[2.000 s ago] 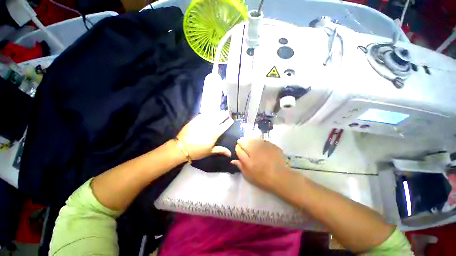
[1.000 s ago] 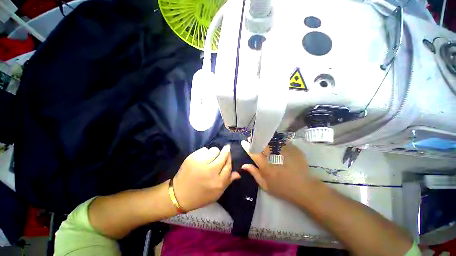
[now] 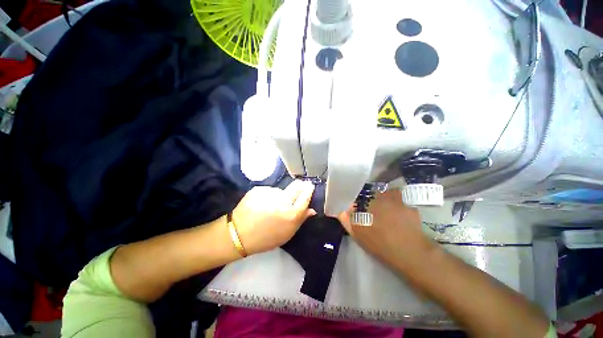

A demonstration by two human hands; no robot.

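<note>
A narrow black garment part (image 3: 322, 259) with a small white mark runs from the needle area toward the table's front edge. My left hand (image 3: 272, 214) presses on it with closed fingertips just left of the presser foot area (image 3: 309, 178). My right hand (image 3: 383, 228) has its fingertips on the part's right edge, partly hidden behind the machine's white lever and the guide knob. The large dark garment body (image 3: 132, 138) lies heaped on the left. The needle tip is hidden by fingers and machine head.
The white sewing machine head (image 3: 370, 72) stands above my hands. The glowing lamp (image 3: 259, 142) and yellow-green fan (image 3: 241, 26) are at its left. Snips (image 3: 461, 210) lie right of my right hand. A printed ruler (image 3: 278, 305) runs along the front edge.
Since one second ago, the black part's lower end has swung and moved up from the front edge. My left hand has moved slightly up and left. Earlier, the camera view was farther from the machine.
</note>
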